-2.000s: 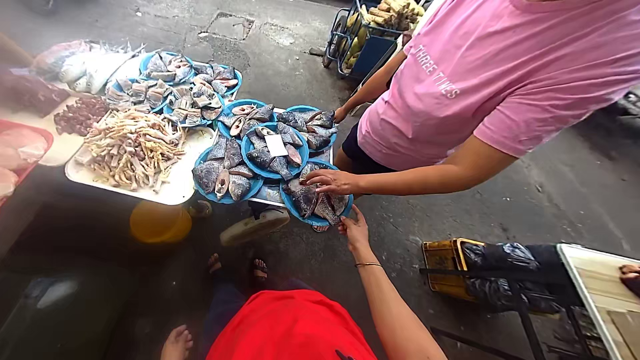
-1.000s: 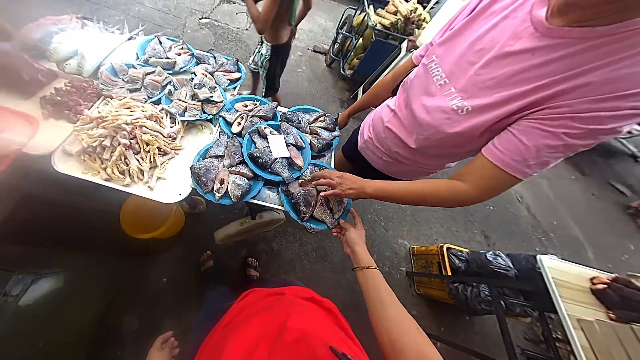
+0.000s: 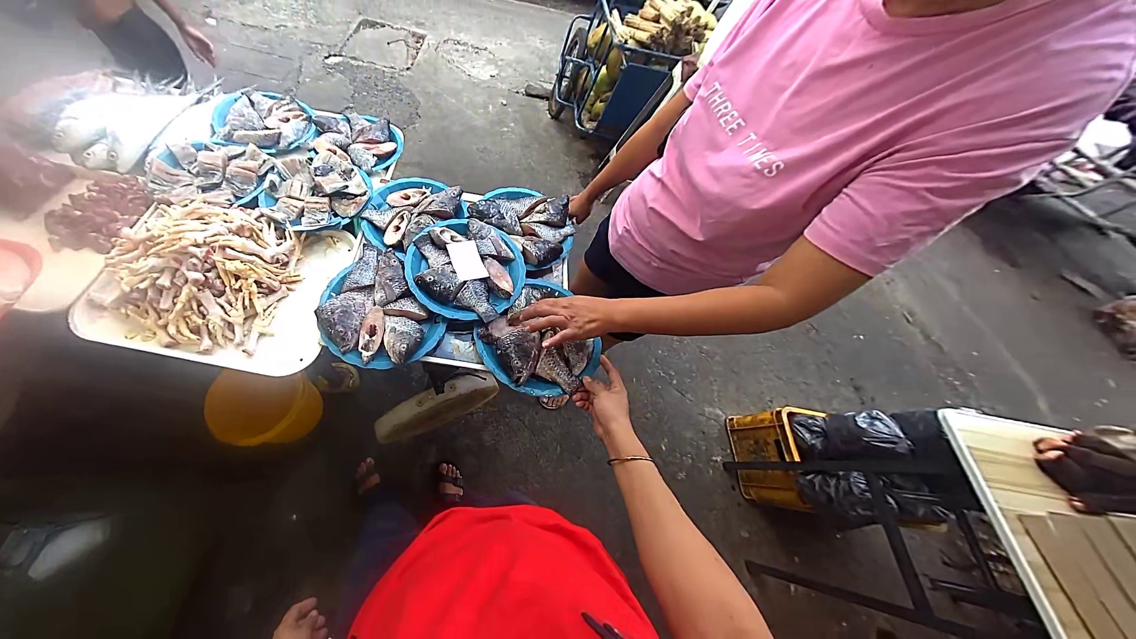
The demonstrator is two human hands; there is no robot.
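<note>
My right hand (image 3: 606, 399), with a thin bracelet at the wrist, has its fingers on the near right rim of a blue plastic plate (image 3: 506, 373) of cut dark-scaled fish. The hand of a person in a pink T-shirt (image 3: 568, 318) rests over the same fish. Beside it, a blue plate (image 3: 464, 269) with fish and a blank-looking white card overlaps its neighbours. Another plate of fish pieces (image 3: 382, 311) lies to its left. At the bottom edge, what looks like my left hand (image 3: 303, 619) shows only in part; what it holds, if anything, is hidden.
A white tray (image 3: 302, 342) of chicken feet and more fish plates fill the stall. A yellow bucket (image 3: 264, 408) stands below. A cart with produce (image 3: 621, 80) is at the top, a yellow crate (image 3: 763, 457) and a table (image 3: 1003, 497) at lower right. Another person's hand (image 3: 197, 43) shows upper left.
The person in patterned shorts seen beyond the plates one second ago is out of view; a hand and dark clothing now show at upper left. My right hand stays at the same plate's rim.
</note>
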